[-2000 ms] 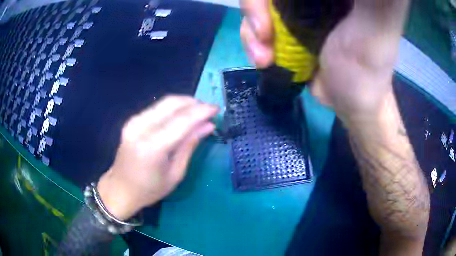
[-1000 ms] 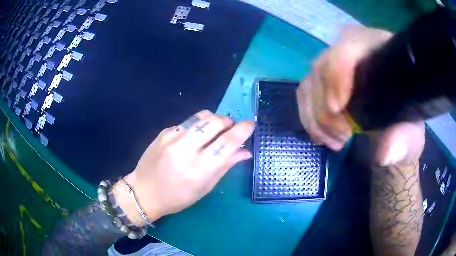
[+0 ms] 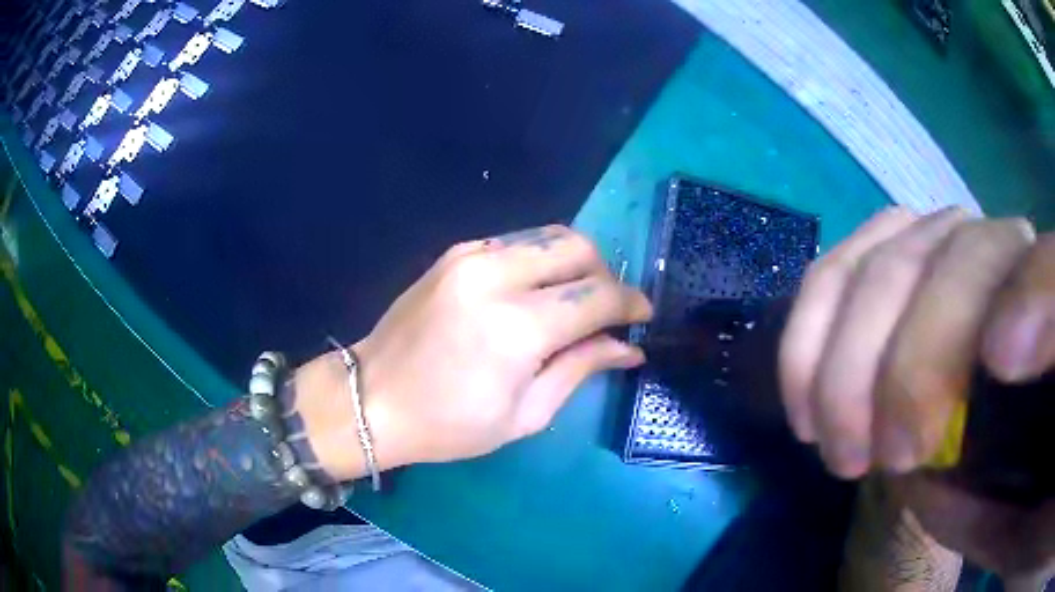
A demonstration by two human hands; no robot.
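Observation:
My right hand (image 3: 902, 347) is closed around the electric screwdriver (image 3: 740, 364), a thick black barrel with a little yellow showing. It lies nearly level over the screw tray (image 3: 662, 437), nose toward the left. My left hand (image 3: 498, 341) is at the tray's left edge, thumb and fingers pinched at the screwdriver's nose. Whether the fingertips hold a small part or the bit cannot be told. The black tray has a grid of holes and many small dark screws (image 3: 740, 237) at its far end. The barrel and right hand hide its middle and right side.
Rows of silver hinges (image 3: 145, 145) lie on the black mat (image 3: 382, 139) at the left. A separate hinge (image 3: 539, 23) is cut off by the top edge. A pale strip (image 3: 827, 87) runs along the teal bench's far side. Another dark mat (image 3: 769, 538) shows at lower right.
The screwdriver has swung from upright over the tray to nearly level, its nose now at my left fingertips. The view has shifted, so the tray appears farther right. The screw heap shows more clearly.

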